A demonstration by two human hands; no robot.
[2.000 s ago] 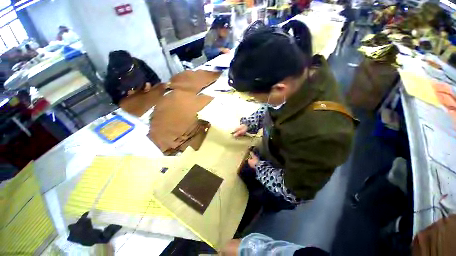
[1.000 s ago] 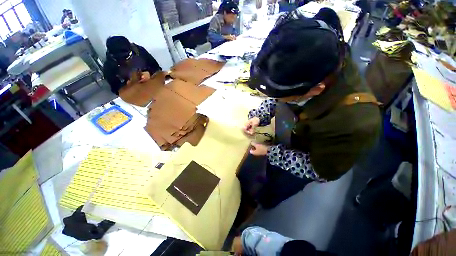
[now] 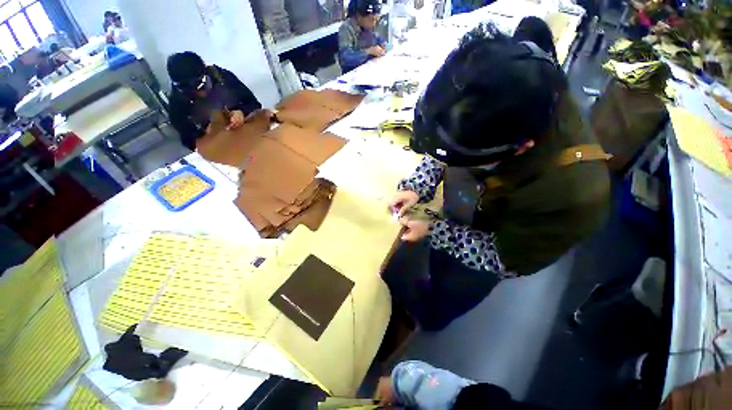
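A dark brown square piece (image 3: pixel 312 296) with a pale line lies on the khaki panels (image 3: pixel 365 324) in front of me. My right hand (image 3: pixel 385 391), in a light blue sleeve, is at the bottom edge, small, dark and partly cut off. It meets the end of some narrow yellow-khaki pieces (image 3: pixel 349 403); its fingers and grip are unclear. My left hand is not identifiable in view. A small black piece (image 3: pixel 258 261) lies near the square.
A person in dark green stands at right, both hands at the khaki panels' far edge. Yellow striped sheets (image 3: pixel 180 280), black cloth (image 3: pixel 138 354) and a blue tray (image 3: pixel 183 189) are left. Rust-brown panels (image 3: pixel 277 172) lie beyond, near a seated person. Another table (image 3: pixel 698 264) runs along the right.
My right hand has shifted slightly right, off the khaki panels' near corner, and the narrow yellow-khaki pieces now show beside it. The standing person's head is lower and their hands are closer together.
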